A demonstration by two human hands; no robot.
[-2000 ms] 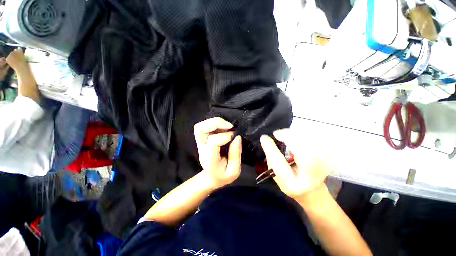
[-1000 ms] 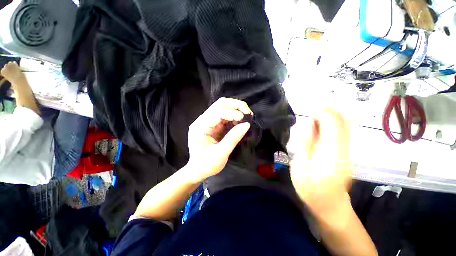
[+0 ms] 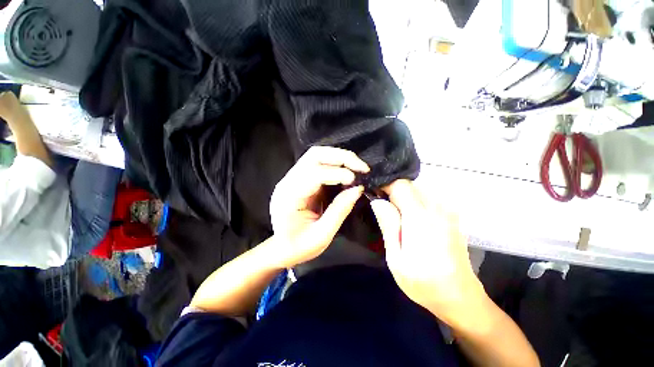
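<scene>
The black ribbed garment (image 3: pixel 333 79) hangs over the table's left side and down towards my lap. My left hand (image 3: pixel 312 204) pinches its lower edge between thumb and fingers. My right hand (image 3: pixel 423 240) is close beside it, thumb and forefinger at the same edge. The two hands' fingertips are nearly touching. A small bit of red shows beside my right thumb; I cannot tell what it is. The snips seen earlier are not visible.
A white table (image 3: pixel 516 208) is at the right, with red-handled scissors (image 3: pixel 571 166) and a white-and-blue sewing machine (image 3: pixel 534 32). A grey vented machine part (image 3: pixel 43 36) is upper left. Another person's arm (image 3: pixel 27 132) is at the left edge.
My right hand swung right, away from the garment, then came back to its edge beside my left hand. My left hand moved slightly up and still pinches. The snips' tips no longer show.
</scene>
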